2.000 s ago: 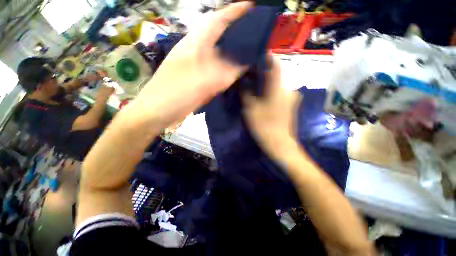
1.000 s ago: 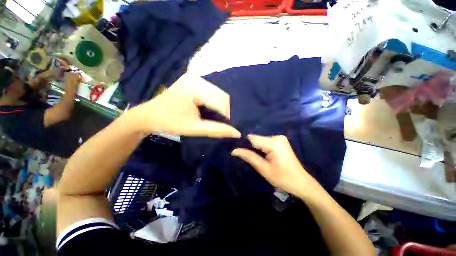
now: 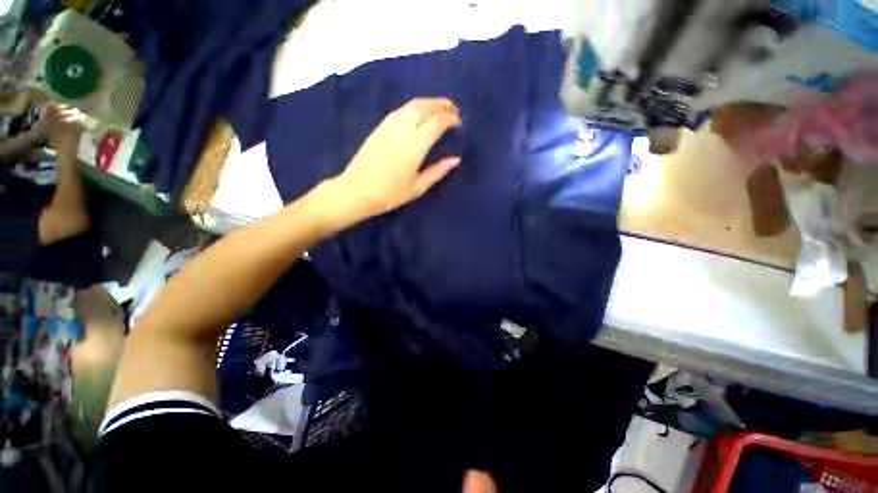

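Note:
A large navy fabric panel [image 3: 472, 212] lies over the white table, its right part under the lit needle area of the sewing machine [image 3: 664, 58]. A seam line runs down the panel near its right side. My left hand [image 3: 400, 159] rests on the panel's upper left part, thumb and fingers spread apart. Only a fingertip of my right hand [image 3: 477, 481] shows at the bottom edge, over dark cloth; the rest is cut off, so its state cannot be told.
A navy garment bundle [image 3: 207, 67] hangs over the table at upper left. Pink scraps [image 3: 818, 120] lie on the right. A dark crate [image 3: 241, 351] with scraps is below left, a red basket [image 3: 736, 453] lower right. Another person's arm [image 3: 63, 173] is at far left.
Both hands have come apart from the gathered cloth. My left hand has moved up and lies on the spread panel; my right hand has dropped to the bottom edge. The view has shifted.

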